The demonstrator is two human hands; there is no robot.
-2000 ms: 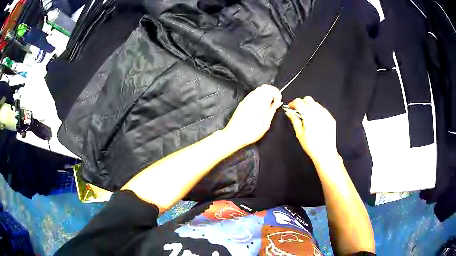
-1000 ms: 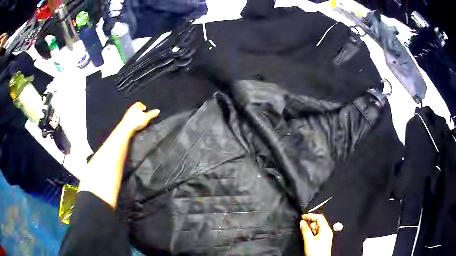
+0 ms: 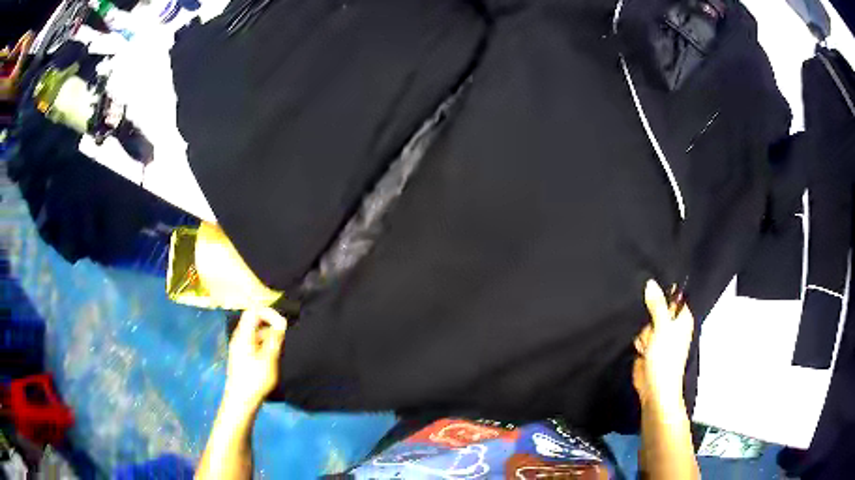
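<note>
A large black coat [image 3: 525, 216] lies spread over the white-topped table [image 3: 755, 375], its matte outside mostly up. A strip of shiny grey lining [image 3: 375, 211] shows in a slanting gap. White thread lines [image 3: 653, 141] run down the coat's right part. My left hand [image 3: 258, 342] pinches the coat's lower left edge. My right hand [image 3: 664, 333] is at the coat's lower right edge, gripping the cloth; a small dark object, possibly snips, shows at its fingertips [image 3: 677, 298].
A yellow basket [image 3: 202, 267] stands beside the table at the left. Other dark garments with white lines [image 3: 820, 225] lie at the right. Small items [image 3: 117, 122] lie on the table's left. A red object [image 3: 36, 408] is at the far left, over the blue floor [image 3: 122, 361].
The coat front has been folded over, covering most of the lining. My left hand has moved down to the near edge; my right hand has moved right and up.
</note>
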